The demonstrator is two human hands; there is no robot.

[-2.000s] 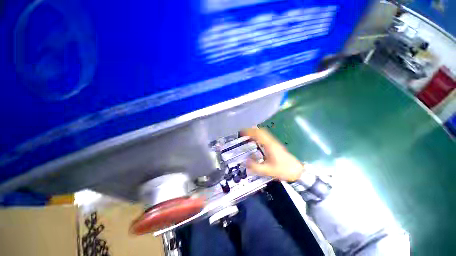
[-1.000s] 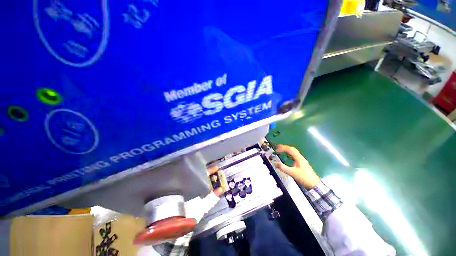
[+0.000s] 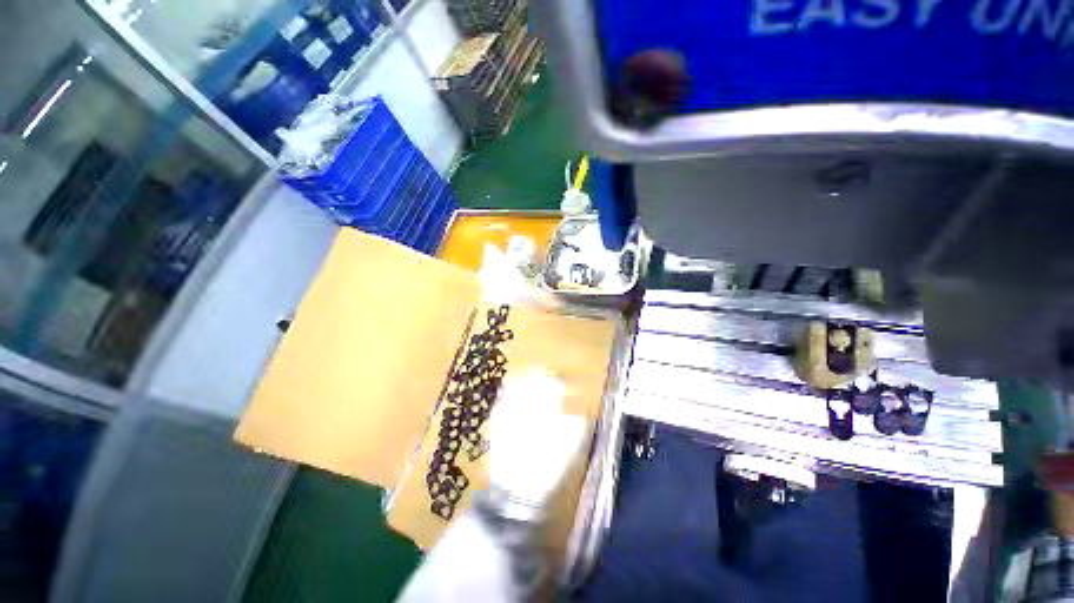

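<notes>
My left hand (image 3: 536, 436), in a white glove, is blurred over the cardboard sheet (image 3: 353, 353), just right of a long row of small black parts (image 3: 465, 401). Its fingers cannot be made out, nor whether it holds anything. A yellowish fixture block (image 3: 813, 353) stands on the slotted silver machine table (image 3: 707, 377) with a dark part on it. Several black parts (image 3: 901, 410) lie on the table just in front of the block. My right hand is not in view; a plaid patch at the lower right edge may be its sleeve.
The blue-panelled machine head (image 3: 824, 71) hangs over the table's back. Behind the cardboard are a small metal tray (image 3: 632, 283), an orange tray (image 3: 465, 242) and stacked blue crates (image 3: 377, 177). A silver knob (image 3: 771, 471) sits at the table's front edge.
The view has swung left to the cardboard. My left hand has gone from the fixture to the parts row. My right hand has left the picture. A dark part now shows clearly on the fixture.
</notes>
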